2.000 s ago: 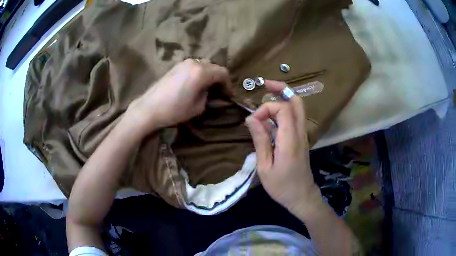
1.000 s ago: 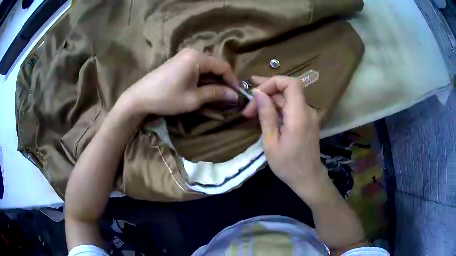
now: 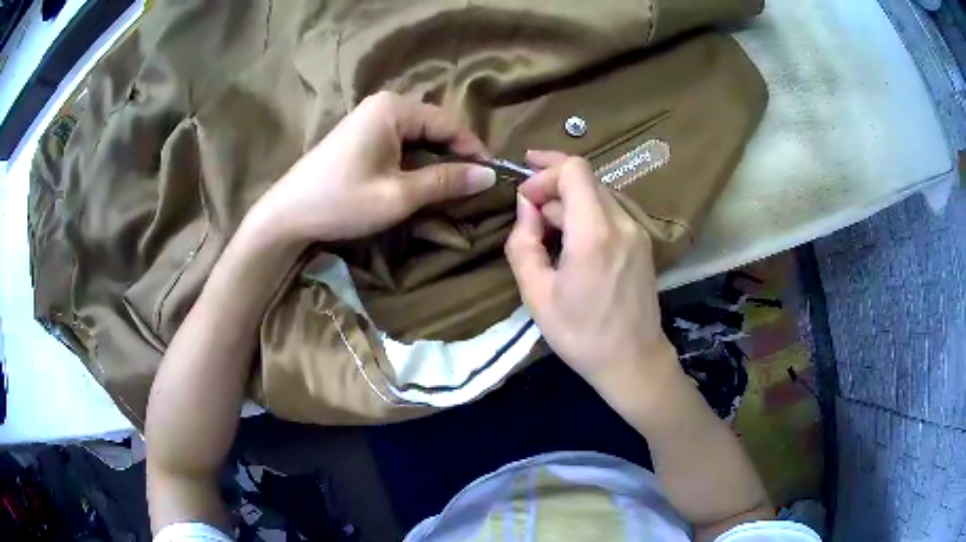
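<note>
The brown jacket lies with its shiny lining up. Its armhole, edged with white layers, opens towards me. My left hand pinches brown cloth above the armhole between thumb and index finger. My right hand meets it from the right with bent fingers. A slim silvery item shows between the two hands, at my right fingertips; I cannot tell whether it is a needle or a tool. No thread can be made out.
A metallic button and an embroidered name patch are on the jacket beyond my right hand. The white cloth-covered table shows at right. A long dark block lies back left. Grey floor is at far right.
Since two seconds ago my hands have come together at the cloth, and the armhole edge has moved up a little. In the last second both hands have shifted slightly up and left.
</note>
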